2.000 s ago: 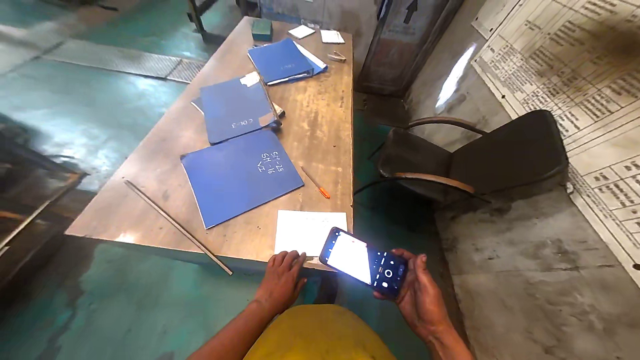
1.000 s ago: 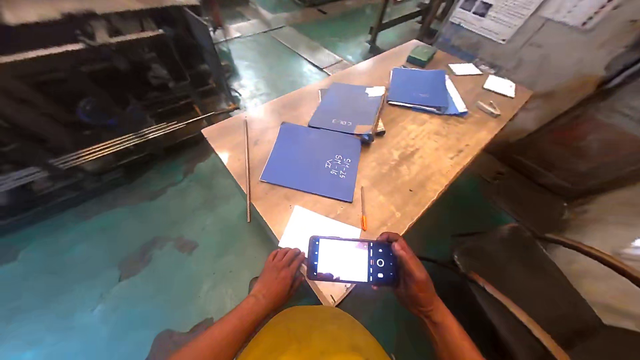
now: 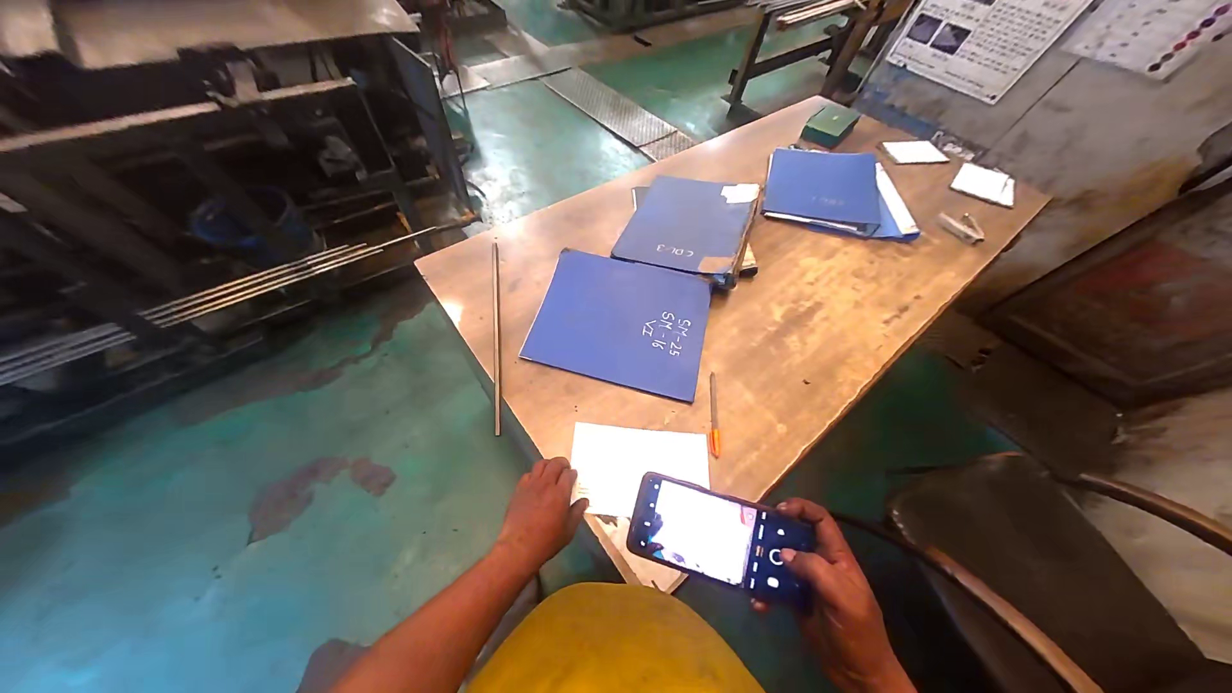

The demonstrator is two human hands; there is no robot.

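Note:
In my right hand (image 3: 833, 587) is a smartphone (image 3: 707, 534), held sideways above the table corner, its screen lit with a camera view and the thumb on the shutter button. My left hand (image 3: 544, 510) rests at the left edge of a white sheet of paper (image 3: 626, 462), fingertips on or beside it; whether it grips the sheet I cannot tell. The phone hides the sheet's lower right part. An orange-ended pen (image 3: 713, 423) lies just right of the sheet. Beyond the paper is a blue folder (image 3: 606, 322) with handwriting on it.
More blue folders (image 3: 683, 221) (image 3: 823, 188) and a green box (image 3: 830, 125) lie farther along the wooden table (image 3: 818, 337). A thin rod (image 3: 497, 337) overhangs its left edge. An armchair (image 3: 1039, 568) stands at right, a rack with metal rods (image 3: 269, 279) at left.
The view has swung strongly to the left since the earliest frame. The phone, level one second ago, is now tilted, and my right thumb has come onto its screen.

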